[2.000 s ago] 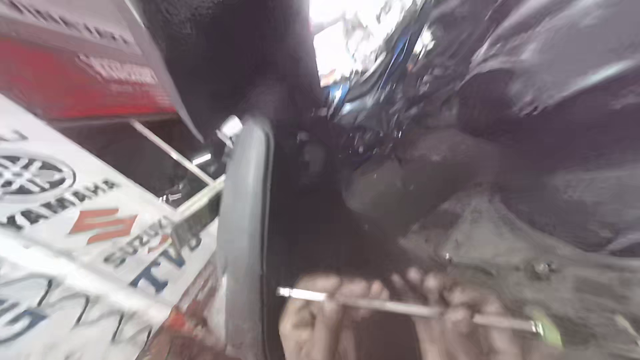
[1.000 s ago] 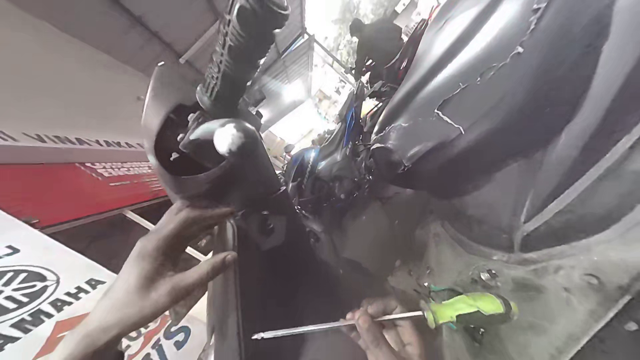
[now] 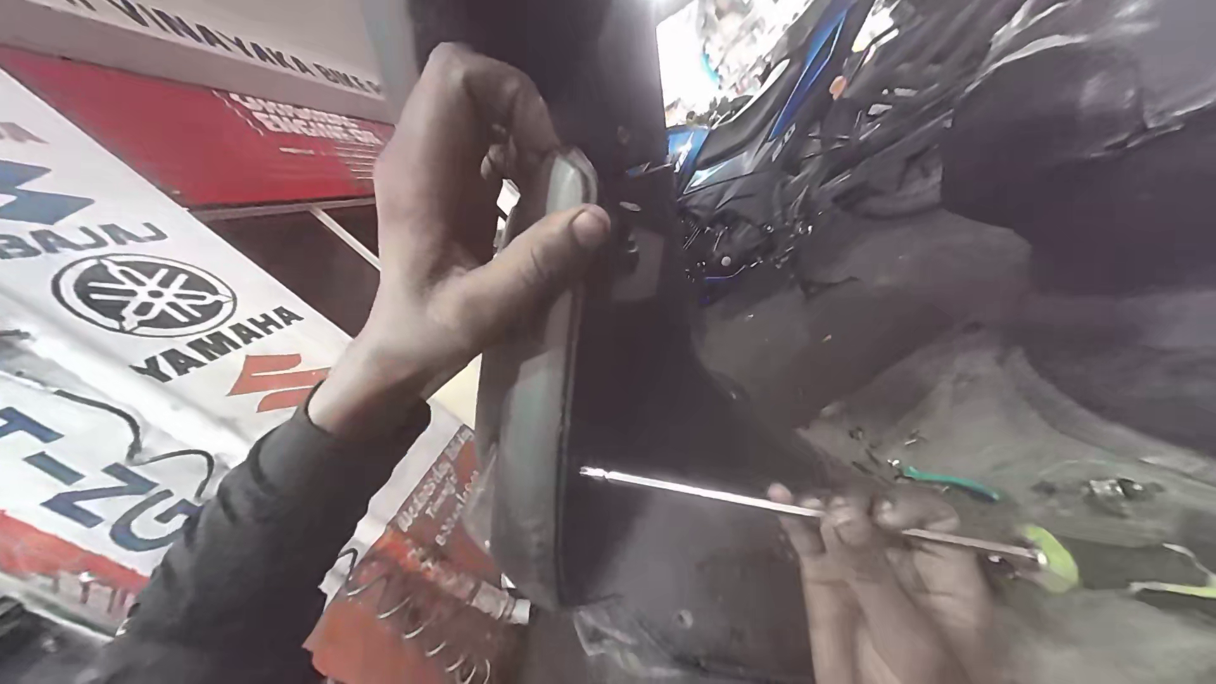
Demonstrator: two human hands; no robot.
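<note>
My left hand (image 3: 456, 228) holds the upper end of the grey edge of a dark scooter body panel (image 3: 527, 418). Its thumb presses on the near side, and the other fingers curl behind, partly hidden. Low on the right, my right hand (image 3: 883, 579) grips a long screwdriver (image 3: 684, 489) by its metal shaft. The tip points left and lies close to the panel's edge in the picture; whether it touches cannot be told. The yellow-green handle (image 3: 1054, 559) sticks out to the right of that hand.
A blue and black motorcycle (image 3: 779, 133) stands behind the panel. On the ground at right lie a green tool or handle (image 3: 950, 483) and a small metal part (image 3: 1121, 489). Signboards (image 3: 157, 294) with motorcycle brand marks line the left side, above an orange surface (image 3: 399, 608).
Two seconds ago both hands were at the screwdriver. A second ago my left hand was by the handlebar housing with its fingers apart; now it grips the panel's edge. The view has shifted.
</note>
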